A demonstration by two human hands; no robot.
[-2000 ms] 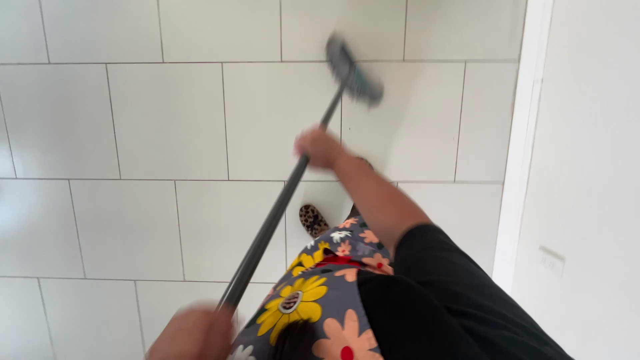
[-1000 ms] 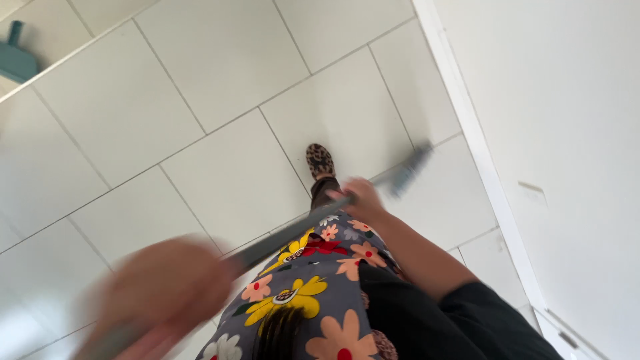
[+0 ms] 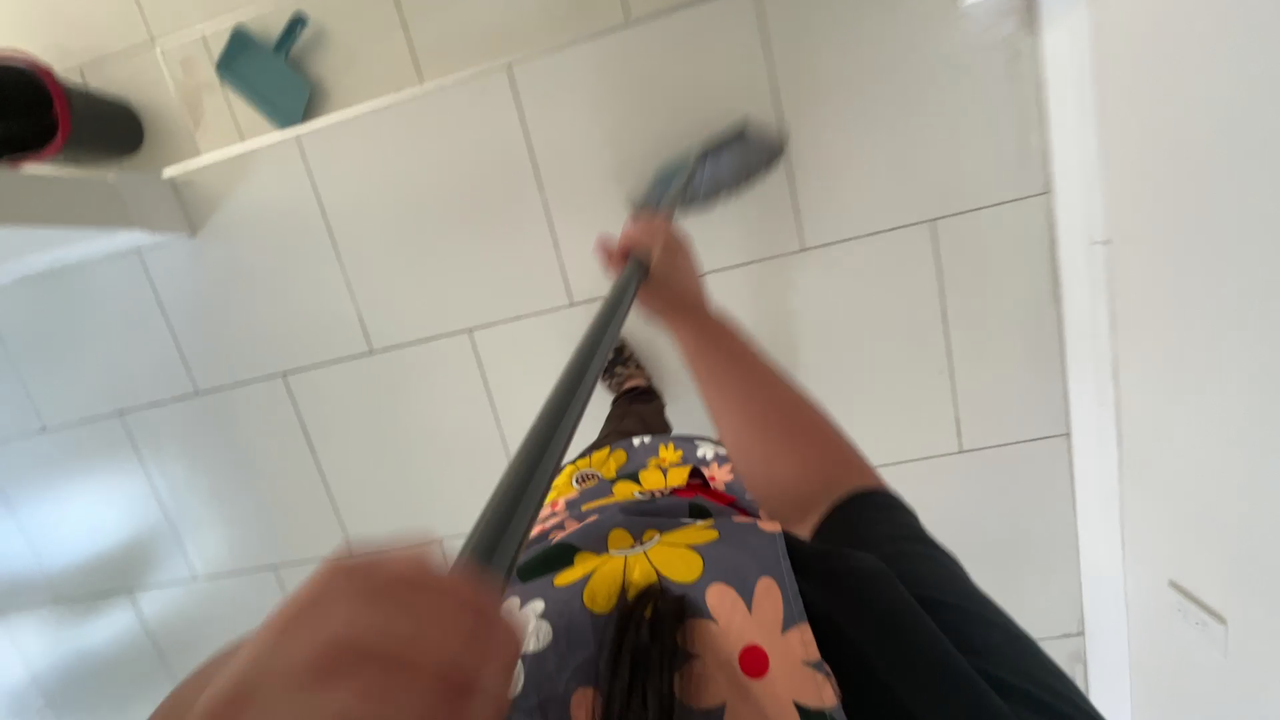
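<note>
A broom with a dark grey handle (image 3: 560, 420) runs slantwise from the lower left up to its blurred grey-blue head (image 3: 722, 165) over the white floor tiles. Near the camera, my left hand (image 3: 370, 640) is closed around the upper part of the handle and is blurred. My right hand (image 3: 660, 262) grips the handle lower down, close to the broom head. Whether the bristles touch the floor cannot be told. A teal dustpan (image 3: 268, 75) lies on the floor at the upper left, beyond a pale raised strip.
A dark bin with a red rim (image 3: 62, 110) stands at the far left beside a white wall end (image 3: 90, 200). A white wall with a skirting board (image 3: 1090, 400) runs along the right. My shoe (image 3: 625, 368) and floral apron (image 3: 650, 560) are below the handle.
The broom head and my right hand have swung away from my body since a second ago. The view has shifted, bringing the bin into sight.
</note>
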